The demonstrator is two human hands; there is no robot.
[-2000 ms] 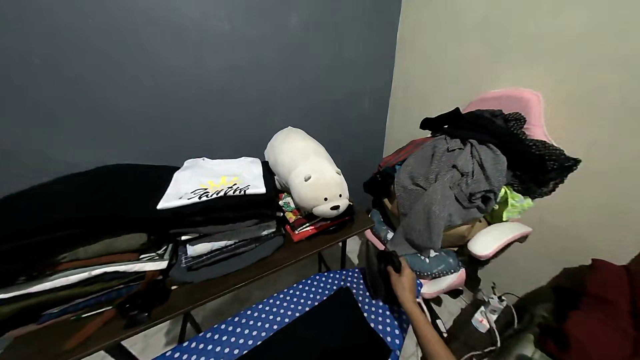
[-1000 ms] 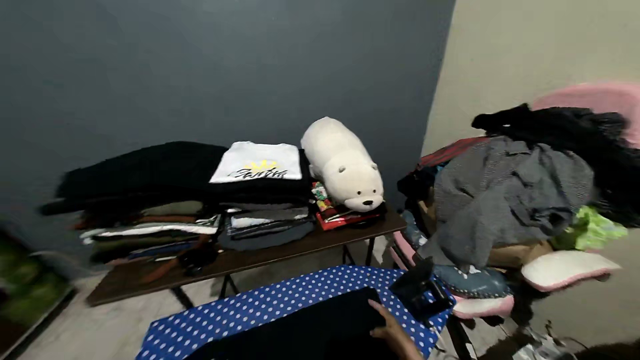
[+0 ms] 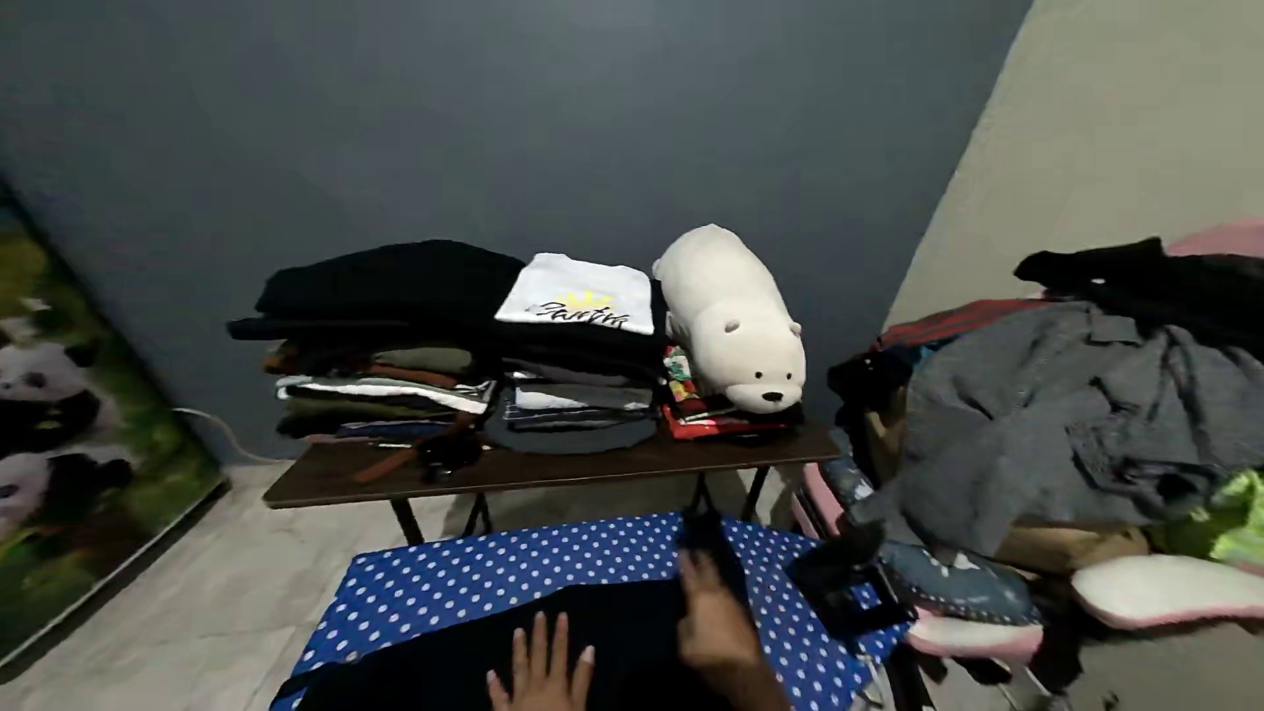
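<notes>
A black garment (image 3: 617,632) lies spread over an ironing board with a blue polka-dot cover (image 3: 444,573). My left hand (image 3: 541,667) rests palm down on it at the bottom, fingers apart. To its right, my right hand (image 3: 713,622) is blurred at the garment's right part, fingers pointing away from me. A narrow dark piece (image 3: 706,538) extends beyond those fingertips; whether it is cloth or something else, and whether the hand grips it, cannot be told. A black frame-like object (image 3: 844,583) is at the board's right end.
Beyond the board, a dark wooden bench (image 3: 553,474) holds stacks of folded clothes (image 3: 385,395), a folded white shirt (image 3: 583,294) and a white plush bear (image 3: 736,316). Right, a pink chair (image 3: 973,637) is heaped with clothes (image 3: 1007,415). A panda picture (image 3: 69,434) stands left.
My right hand has gone from a dark thing near the chair to the garment on the board. My left hand has come into view on the garment. The view has turned left.
</notes>
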